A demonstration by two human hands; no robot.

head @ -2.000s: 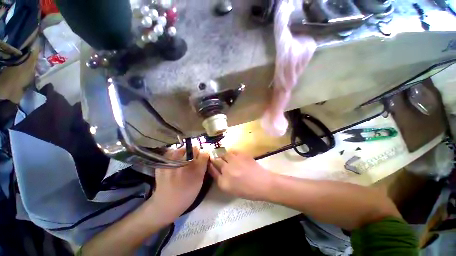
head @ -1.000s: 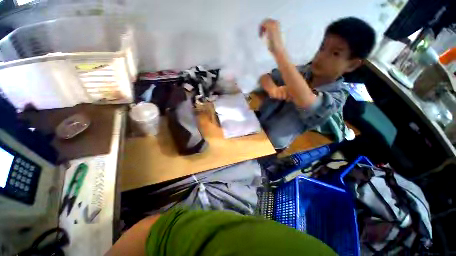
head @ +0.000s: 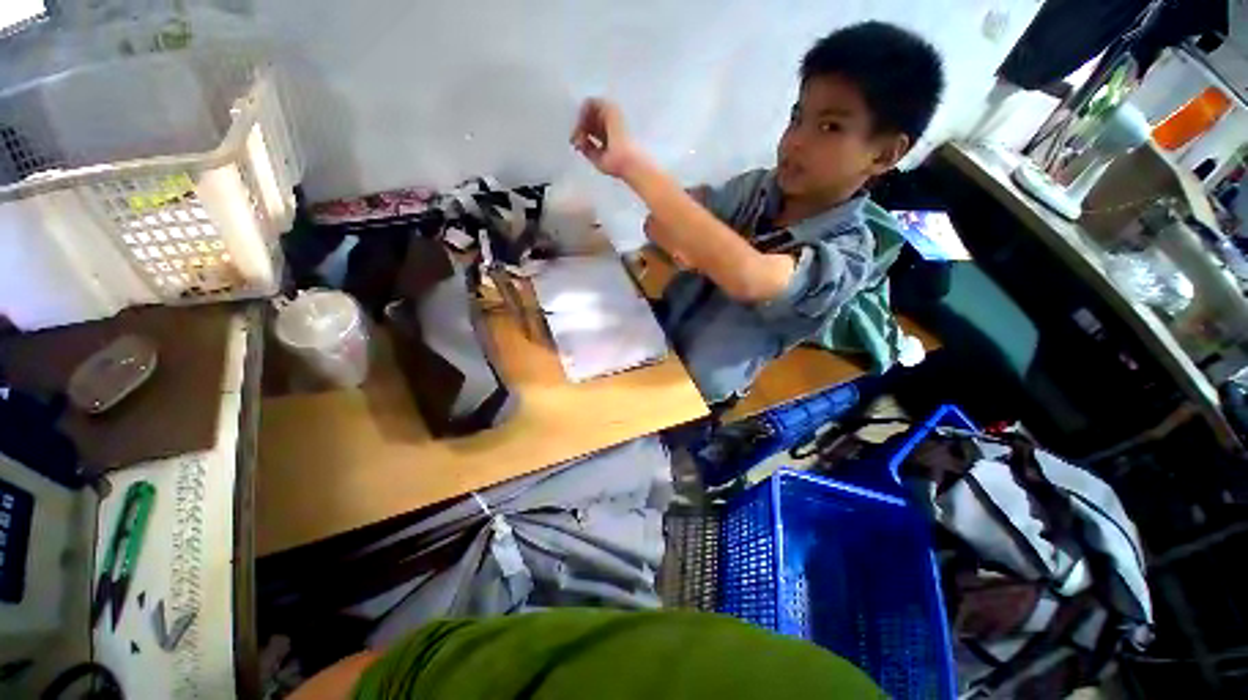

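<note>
Neither of my hands is in view; only a green sleeve and a bit of forearm show at the bottom edge. The wooden side table (head: 589, 435) lies in front of me. Cut dark and grey pieces (head: 459, 358) lie on it, with a pale flat sheet (head: 600, 317) to their right. A lidded white tub (head: 323, 335) stands at its left. Bundled grey cloth (head: 575, 527), tied with a pale band, is below the table. Green thread snips (head: 126, 540) lie on the white machine table at the left, beside a small angled metal piece (head: 173, 624).
A seated person (head: 794, 253) is behind the side table, one arm raised. A blue basket (head: 849, 568) is at the lower right, beside heaped grey and dark cloth (head: 1047, 547). A white basket (head: 178, 226) and a clear dish (head: 114, 373) are at the left.
Two seconds ago both hands worked at the needle. The view then swung right to the side table and has since shifted slightly further right. The person's raised hand is a little lower.
</note>
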